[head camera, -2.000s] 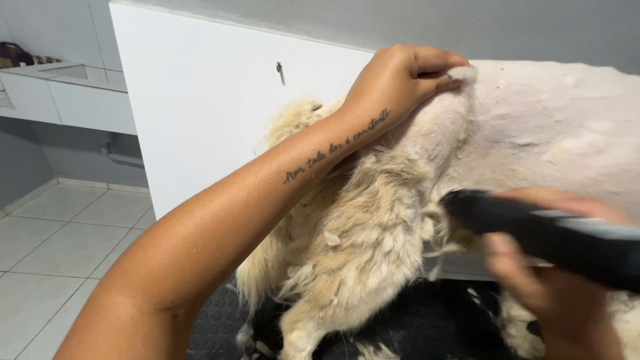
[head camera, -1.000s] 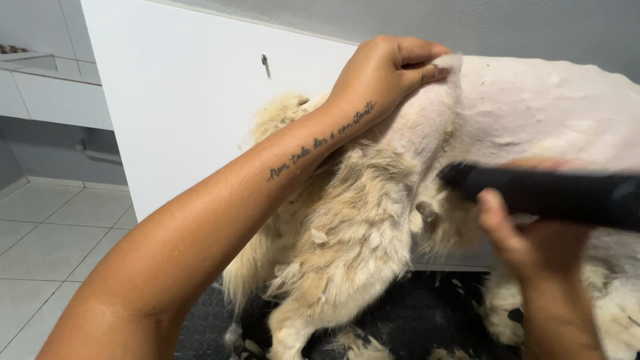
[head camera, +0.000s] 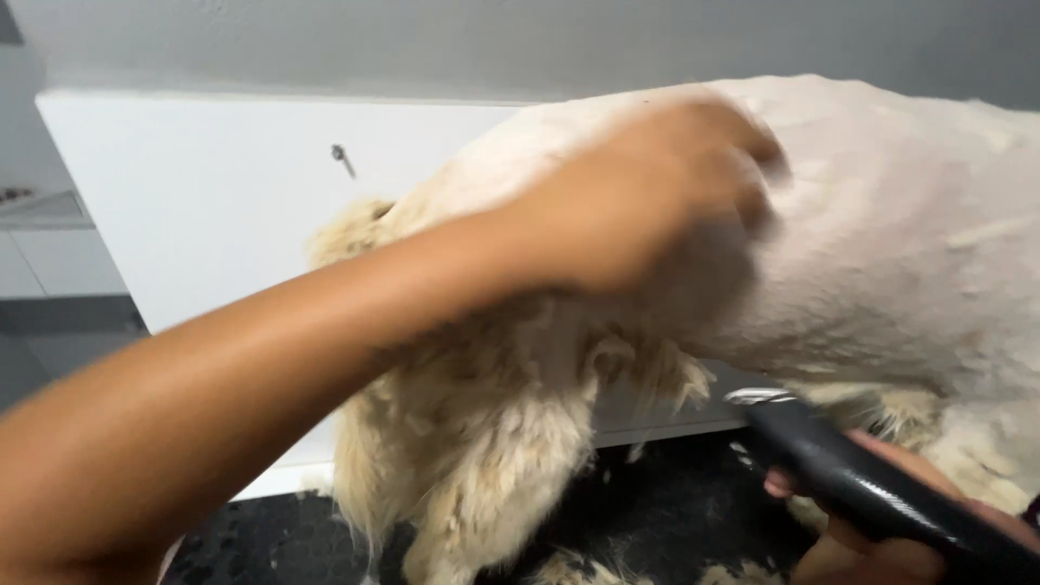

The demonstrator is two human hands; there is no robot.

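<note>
A cream-coated dog (head camera: 877, 211) stands with its back and side clipped short and its hind leg (head camera: 504, 463) still shaggy. Over the dog's flank is my left hand (head camera: 674, 195), blurred, fingers bent; whether it touches or pinches the skin cannot be told. My right hand (head camera: 877, 520) is closed around black electric hair clippers (head camera: 861, 479) at the lower right. The clippers' metal blade (head camera: 760, 396) points up and left, below the belly and apart from the hind leg. Part of the hind leg is hidden behind my left forearm.
Loose clumps of cut fur (head camera: 585, 569) lie on the black textured tabletop (head camera: 658, 504). Behind the dog stands a white panel (head camera: 236, 187) with a metal screw or hook (head camera: 343, 160) in it, against a grey wall (head camera: 487, 49). A white counter (head camera: 57, 260) is at the far left.
My left hand has left the raised skin by the upper hind leg and moved right over the flank. The clippers have moved down from the leg and now point up and left. The view has shifted.
</note>
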